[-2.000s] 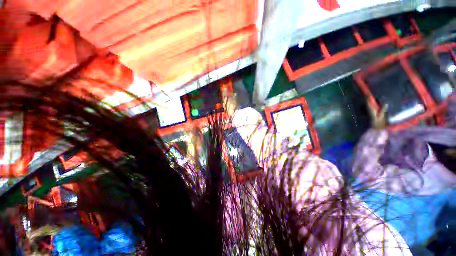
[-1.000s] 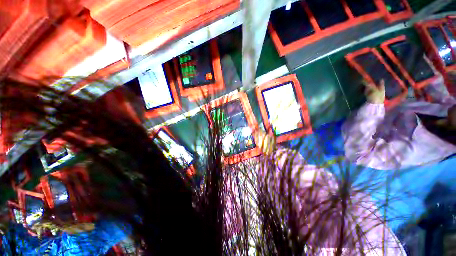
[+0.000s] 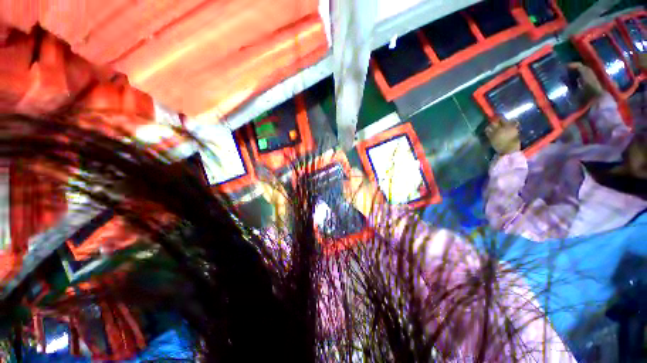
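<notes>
A dark tablet in an orange surround lies tilted in front of me, partly behind my hair. My right hand is at its right edge, blurred, and seems to grip the rim. My left hand is left of the tablet, blurred and crossed by hair; its hold cannot be made out. A tablet with a white screen in an orange surround lies just right of my right hand.
Behind lie another white-screen tablet and a dark one with green blocks. A pale post stands behind the work. Dark tablets in orange line the back right. Another person's hand touches a framed tablet. Large orange layers fill the upper left.
My left hand now shows beside the tablet; my right hand has moved up along its right edge. The green lines on its screen no longer show. The other person's hands have moved over their tablets.
</notes>
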